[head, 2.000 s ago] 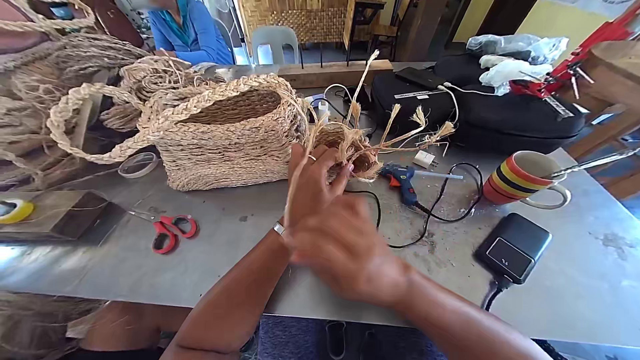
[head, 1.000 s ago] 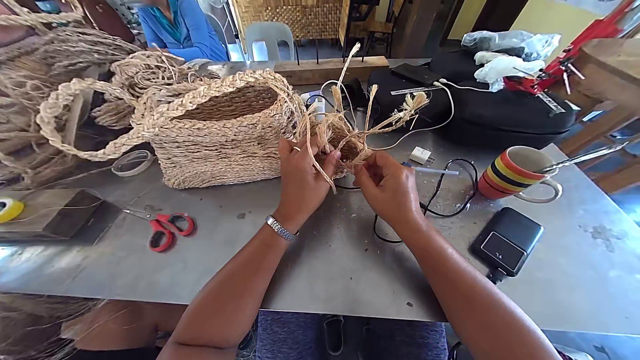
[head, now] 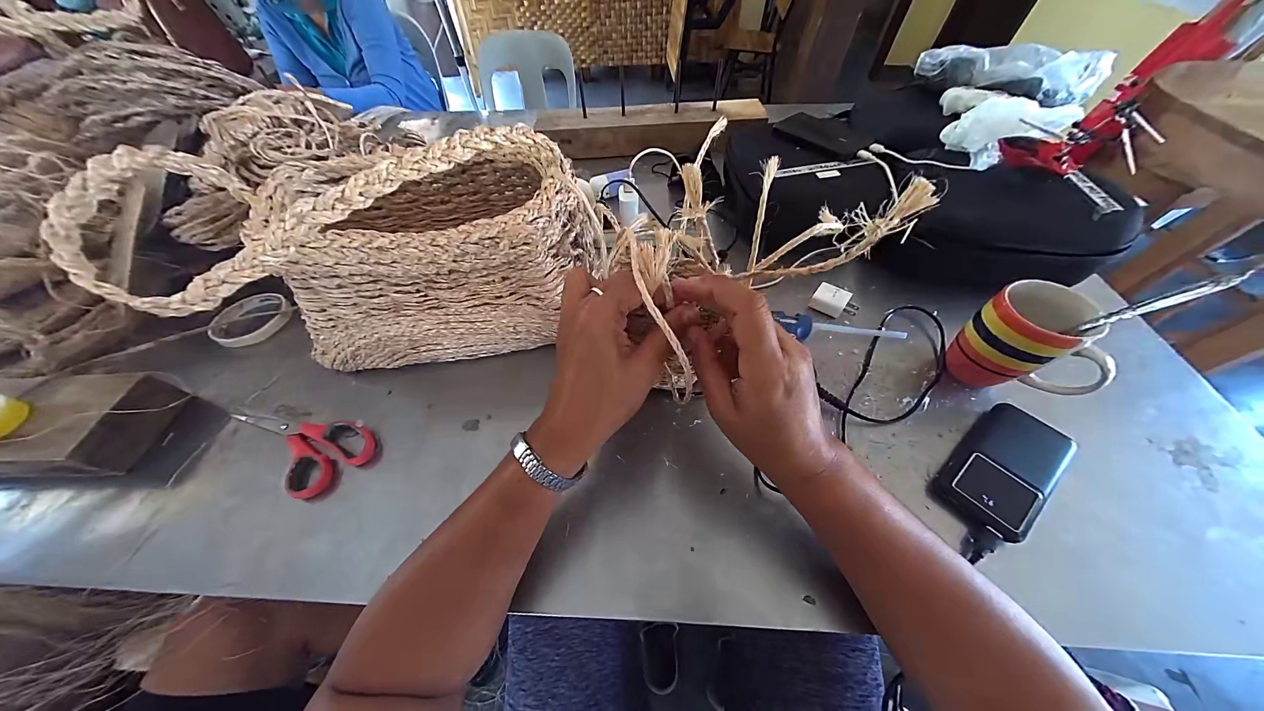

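Both hands meet at a small woven fiber piece (head: 657, 259) with frayed braided strands sticking up and out to the right. My left hand (head: 604, 365), with a ring and a metal watch, grips its near side. My right hand (head: 755, 380) pinches strands of the same piece at its right side; the fingertips partly hide it. Directly left of my left hand stands a woven fiber bag (head: 434, 267) with braided handles. Behind my right hand lies a glue gun (head: 793, 324), mostly hidden, with a glue stick (head: 859, 331) pointing right.
Red-handled scissors (head: 331, 456), a tape roll (head: 250, 319) and fiber bundles (head: 89, 178) lie left. A striped mug (head: 1017, 341), power bank (head: 1002, 474), cable and white plug adapter (head: 833, 299) are right. Black cases (head: 997, 222) stand behind. A person in blue (head: 380, 49) sits across the table.
My right hand, blurred in front of my left wrist two seconds ago, has moved up and right to the fiber piece. Since one second ago, both hands have come closer together on it.
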